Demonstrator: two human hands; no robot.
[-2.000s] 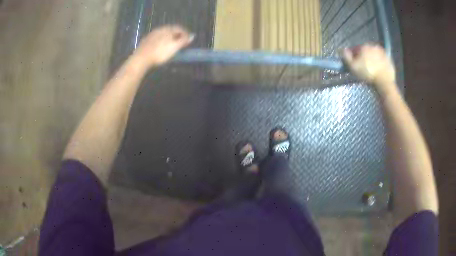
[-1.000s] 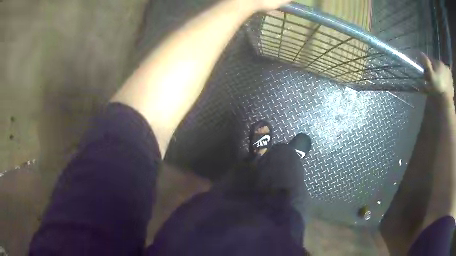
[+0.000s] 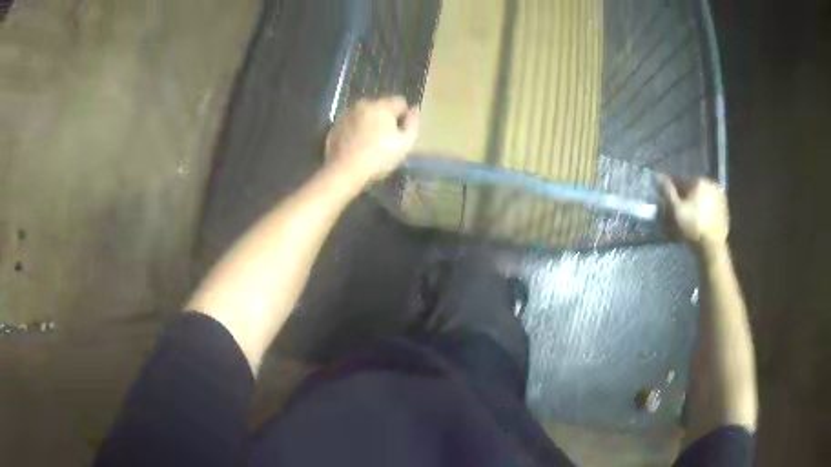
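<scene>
The wire-mesh trolley stands ahead of me, with its near top rail (image 3: 538,187) running across the view, slightly lower at the right. My left hand (image 3: 372,137) is closed around the rail's left end, at the near left corner. My right hand (image 3: 694,210) grips the rail's right end, at the near right corner. A tan cardboard sheet (image 3: 551,82) lies on the trolley floor, with thin striped mesh shadows and a darker band along it. The frame is blurred, so the fingers do not show clearly.
The floor is diamond-plate metal (image 3: 606,319), shiny at the right and shadowed at the left. My feet are close behind the trolley's near end, blurred and partly hidden by my trousers. A stained brownish wall panel (image 3: 109,164) is at the left. The right side is dark.
The trolley's near end now lies lower in view and more level than one second ago, when it was angled at the upper right. Both hands show fully and are still on the rail.
</scene>
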